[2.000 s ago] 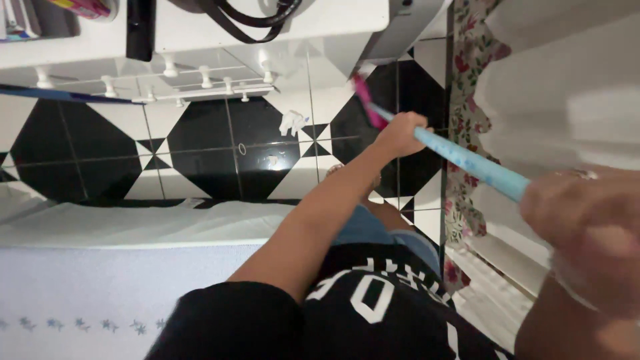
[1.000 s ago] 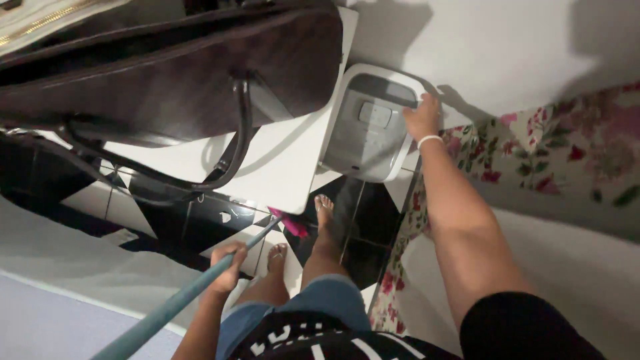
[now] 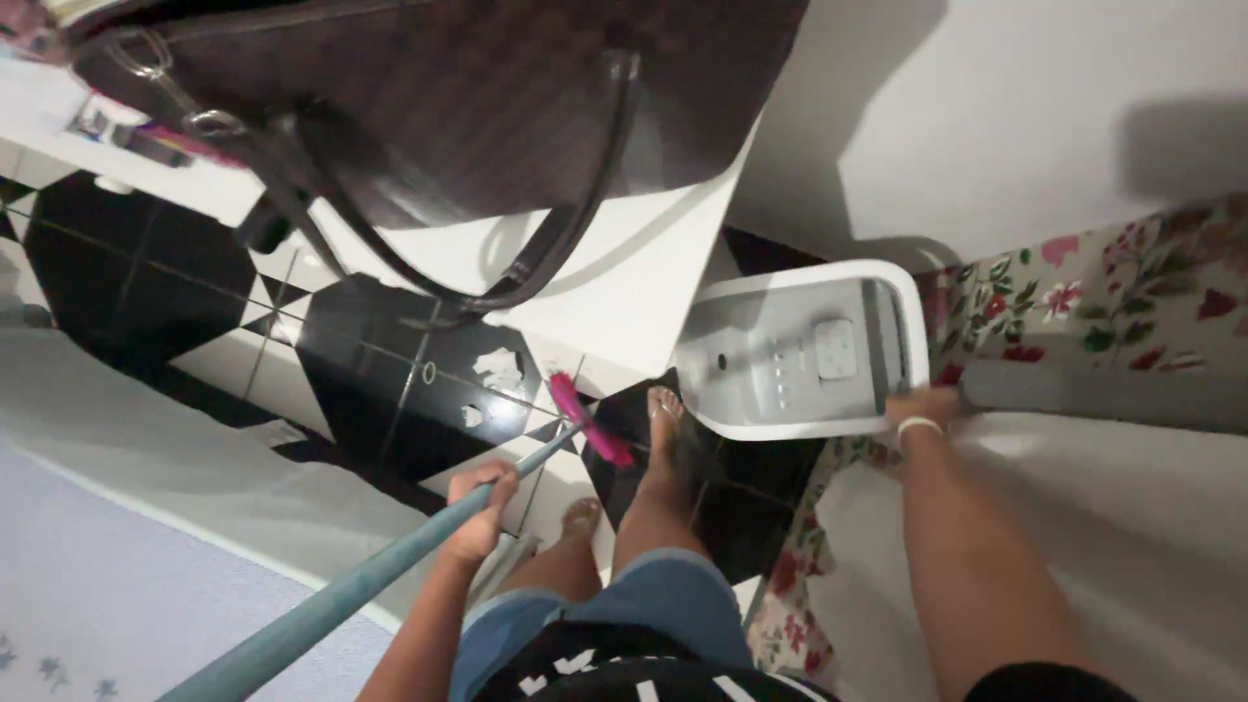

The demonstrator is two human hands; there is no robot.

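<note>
My left hand grips the blue-green handle of a broom near the head end. The pink broom head rests on the tiled floor, just left of my bare foot. My right hand, with a white band at the wrist, holds the lower right corner of a white-rimmed grey plastic bin; its fingertips are partly hidden and blurred. The bin stands beside the white furniture top. Crumpled white scraps and a small ring lie on a black tile left of the broom head.
A dark brown handbag lies on the white furniture top, its handles hanging over the edge. A bed borders the floor at lower left. Floral fabric and a white wall are at the right.
Two seconds ago both my hands were on the broom handle; one second ago my right hand was on the bin's rim. The bin now appears farther from the wall, and my view has shifted.
</note>
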